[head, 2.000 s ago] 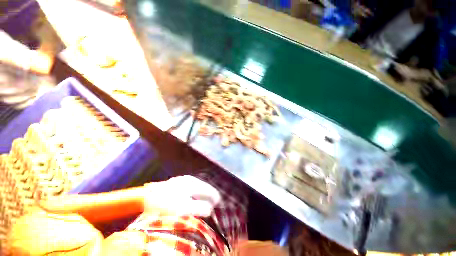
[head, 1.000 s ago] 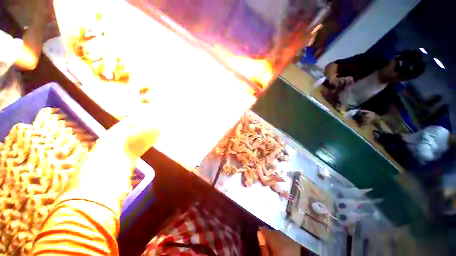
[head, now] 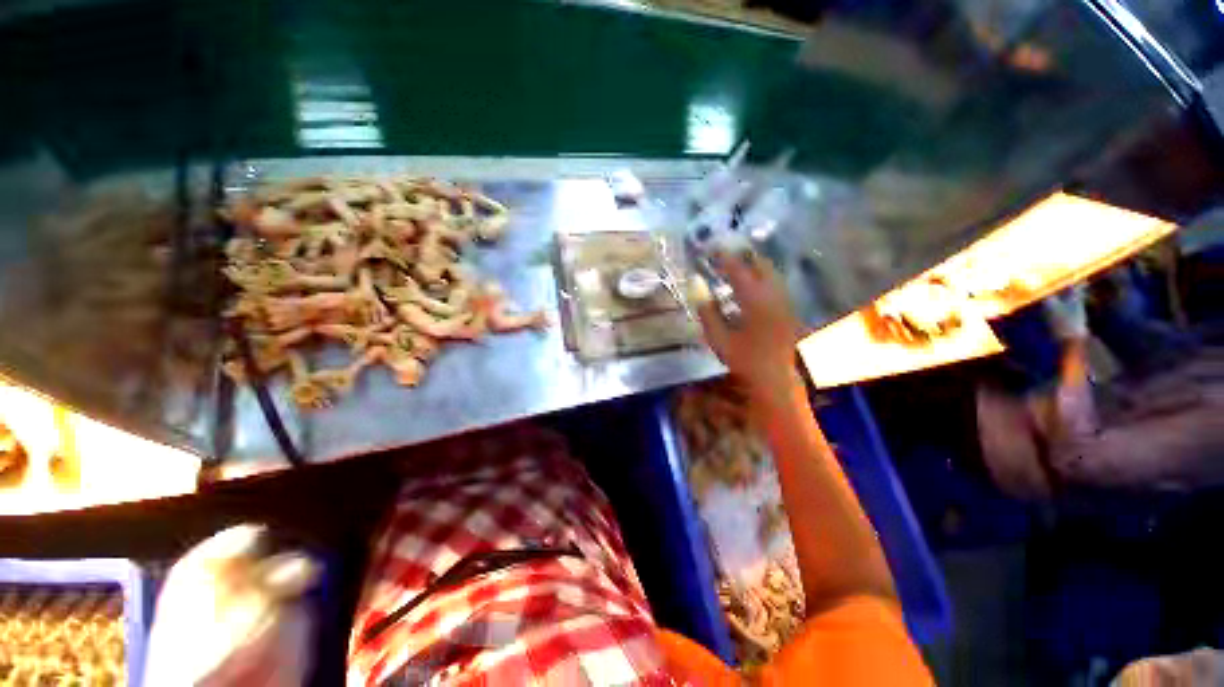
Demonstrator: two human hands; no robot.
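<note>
My left hand [head: 239, 611], in a white glove, is blurred at the lower left beside the blue-violet crate [head: 132, 604]. Whether it holds anything cannot be told. My right hand [head: 752, 315] reaches over the bench at the right edge of the stained square board [head: 631, 336], close to the white-nozzled bottles [head: 732, 201]. Small white covers show on its fingers; its grip is unclear. A round white cup [head: 639, 283] sits on the board. A loose pile of tan claw-like pieces [head: 376, 282] lies on the metal bench left of the board.
A blue crate [head: 893, 517] with jumbled pieces stands below my right forearm. Bright side trays [head: 926, 322] hold scattered pieces. A black cable [head: 275, 423] hangs left of the pile. The checked apron [head: 503, 564] covers my lap. Another person's arm [head: 1114, 430] shows at the right.
The view has swung right and levelled. My right arm now extends to the board and bottles. My left hand has moved from over the left crate to beside it.
</note>
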